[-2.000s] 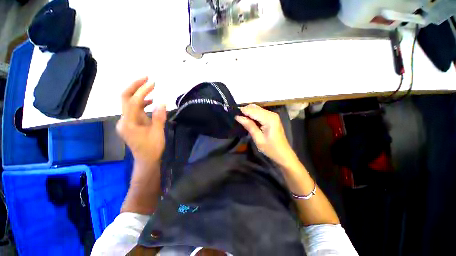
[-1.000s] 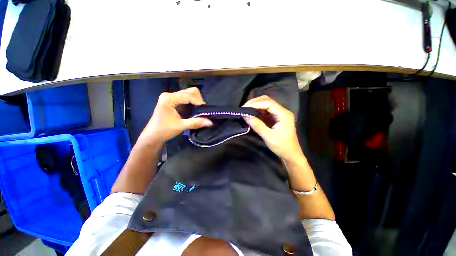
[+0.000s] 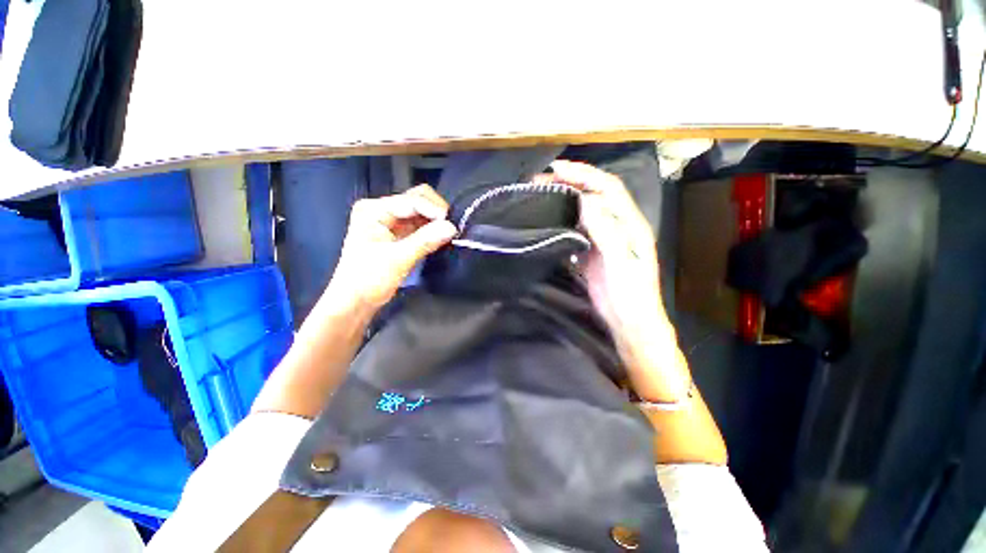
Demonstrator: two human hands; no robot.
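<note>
A black zip pouch (image 3: 519, 212) is held over the lap, below the table edge. Its opening faces up, and a pale toothed zipper curves around the rim. My left hand (image 3: 391, 243) pinches the left end of the opening between thumb and fingers. My right hand (image 3: 622, 254) is wrapped around the pouch's right side; some of its fingertips are hidden behind the cloth. The pouch's lower part blends into the dark apron (image 3: 487, 400).
The white table (image 3: 519, 76) crosses the top. A stack of dark pieces (image 3: 67, 81) lies at its left end. Blue crates (image 3: 232, 324) stand below left, with dark pieces inside. A dark tool with a cord (image 3: 951, 59) lies at upper right. A red-edged box (image 3: 748, 259) is under the table.
The pouch has risen slightly and its opening has tilted and widened. My right hand has moved from pinching the rim to around the pouch's right side. The view has shifted down from the machine.
</note>
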